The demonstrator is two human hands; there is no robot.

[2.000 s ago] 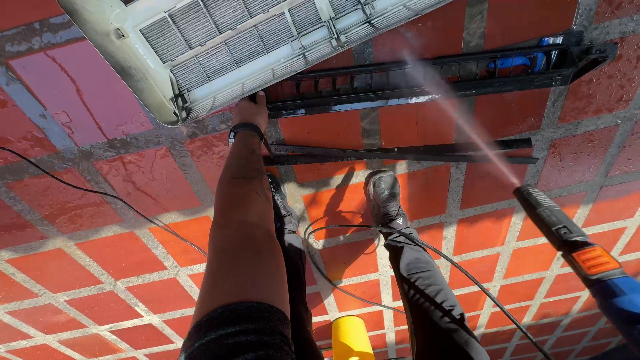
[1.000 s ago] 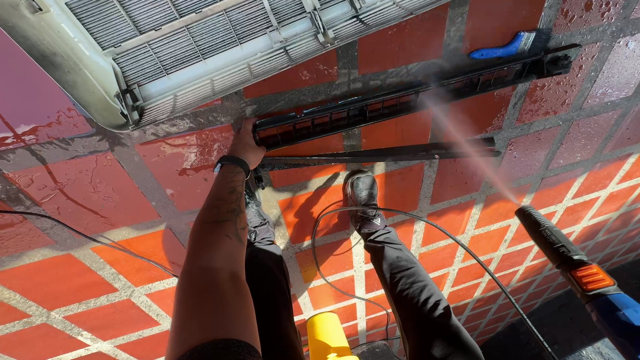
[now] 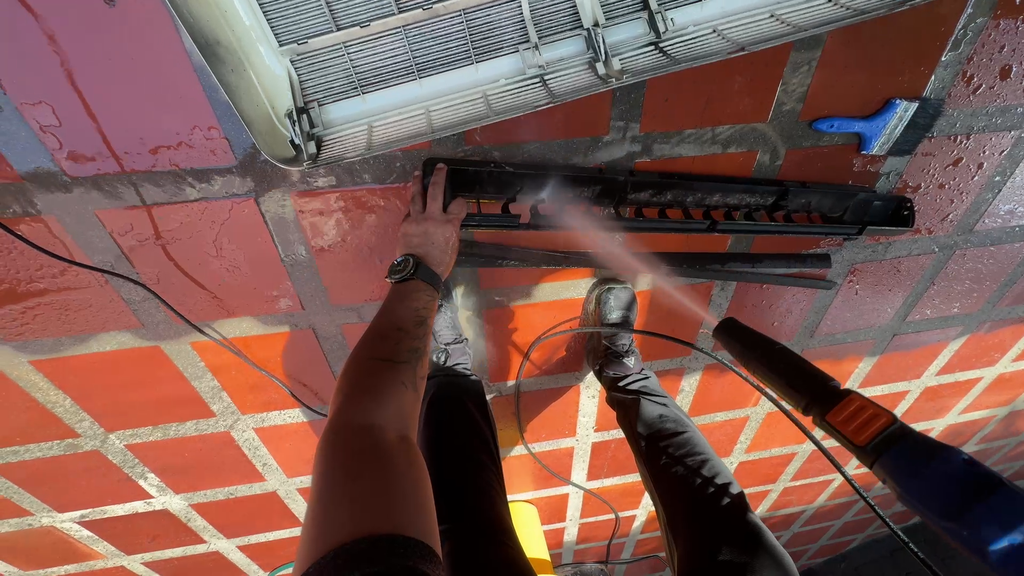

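My left hand, with a watch on the wrist, grips the left end of a long black plastic slatted part lying on the wet tiles. A pressure washer gun reaches in from the lower right, its spray striking the left half of that part. My right hand is outside the picture, so its hold on the gun is hidden. Two thin black strips lie just below the slatted part. Above it is the white air conditioner housing with its grey finned grille.
A blue paintbrush lies on the tiles at the upper right. My shoe stands below the strips. A black hose loops by my legs, and a black cable crosses the left. A yellow object shows at the bottom.
The black slatted part has been turned, and a different face shows upward. The spray has shifted left along it, closer to my left hand. The view has shifted.
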